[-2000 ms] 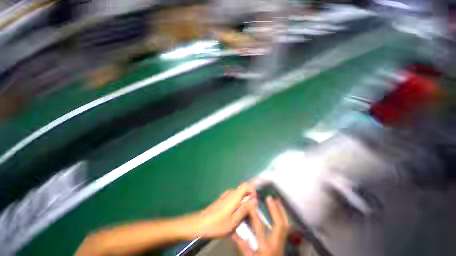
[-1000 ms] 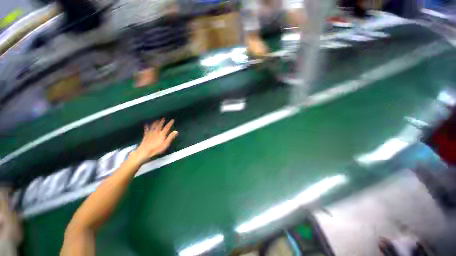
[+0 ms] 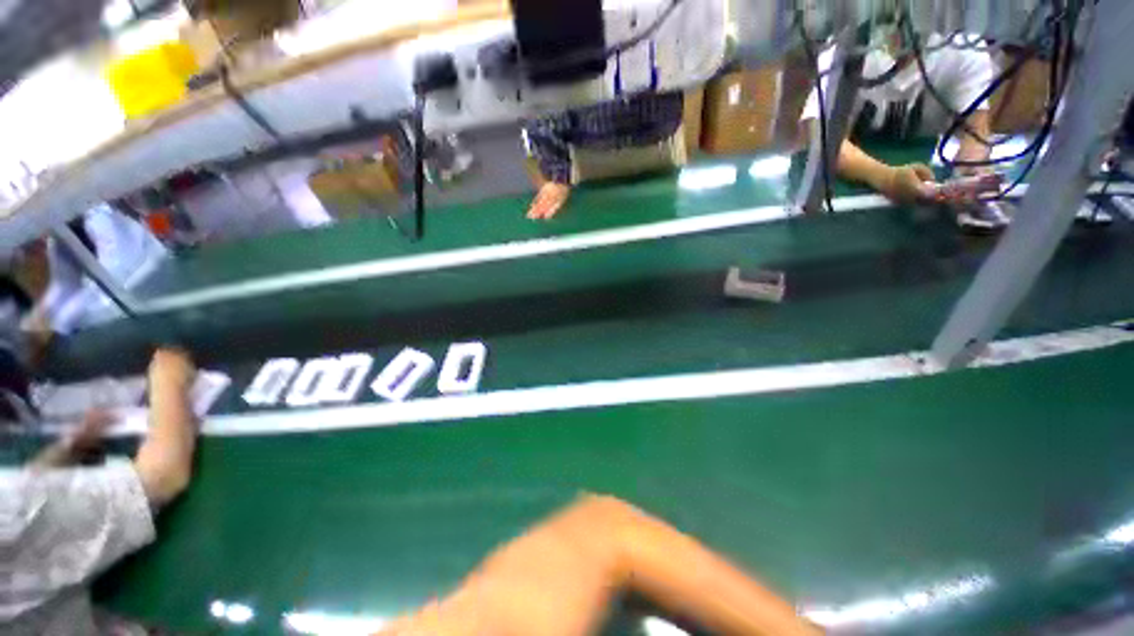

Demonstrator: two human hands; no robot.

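Several white rectangular plastic housings with open windows (image 3: 460, 369) lie in a row on the dark green conveyor belt (image 3: 597, 348), beside the near white rail (image 3: 560, 399). A single greyish-white housing (image 3: 755, 286) lies apart, farther right on the belt. A bare, blurred, bent forearm of mine crosses the bottom edge of the picture. I cannot tell surely which arm it is. Neither my left hand nor my right hand shows; what they hold is hidden.
At left, a person in a grey shirt (image 3: 69, 528) reaches over the row's left end. Across the belt, a hand (image 3: 547, 201) rests on green surface; another person's hands (image 3: 914, 186) hold a small item. A grey slanted post (image 3: 1026, 236) stands at right; black cables hang near it.
The view has turned left and steadied. My hand, reaching over the belt one second ago, is out of view. The row shows more clearly, with the person at left now reaching in.
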